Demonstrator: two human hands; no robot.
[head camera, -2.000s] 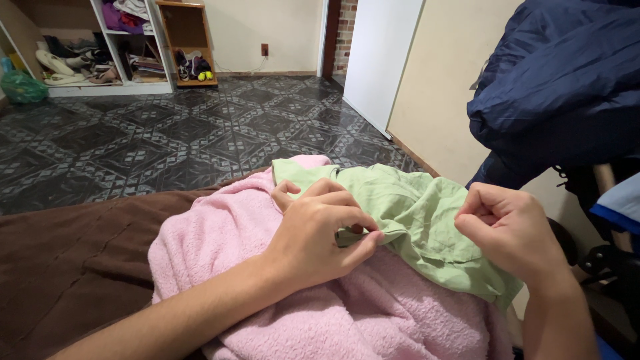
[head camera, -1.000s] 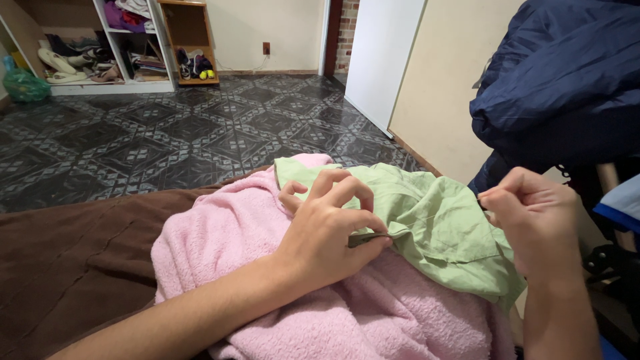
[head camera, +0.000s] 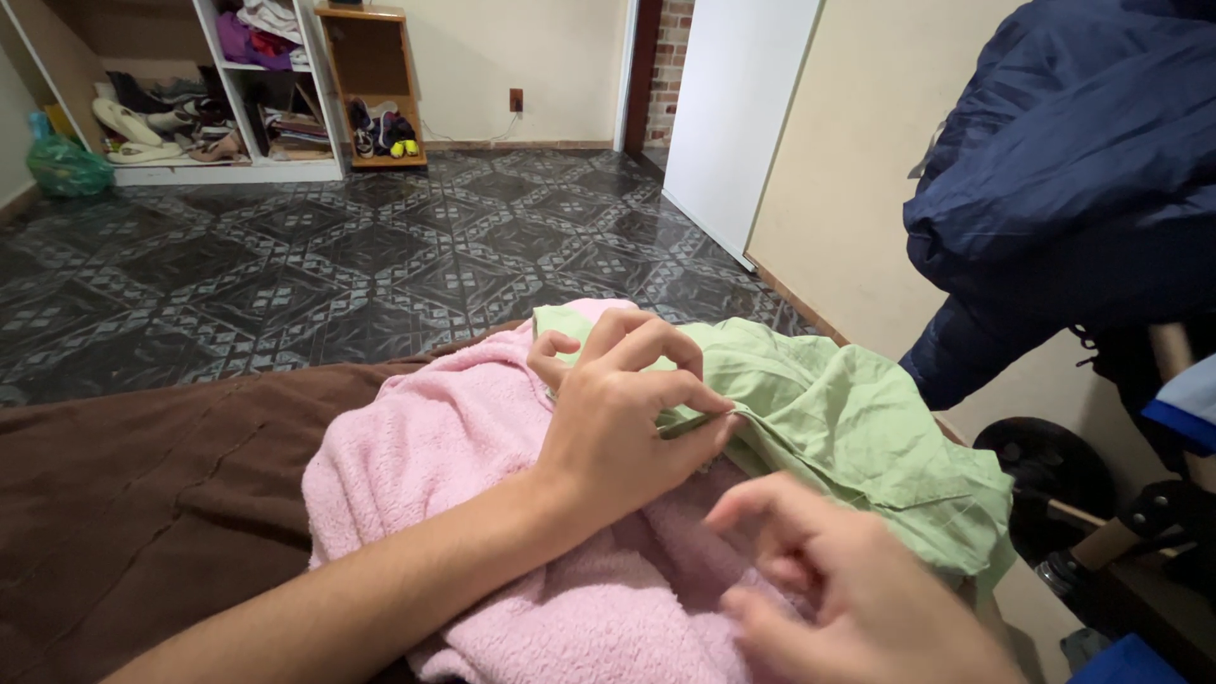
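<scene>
A light green cloth lies crumpled over a pink fleecy blanket, in the middle of the view. My left hand pinches a folded edge of the green cloth between thumb and index finger; its other fingers are curled above. Below and to the right of that pinch, my right hand is blurred, its thumb and index finger apart over the pink blanket. Whether anything thin is between the right fingers cannot be made out.
A brown cover spreads at the left. Beyond the dark tiled floor stand a white shelf unit with shoes and clothes, and a small wooden cabinet. A navy padded jacket hangs at the right.
My right hand has come down and inward from the right side of the green cloth, and its fingers have parted. My left hand keeps its pinch on the cloth.
</scene>
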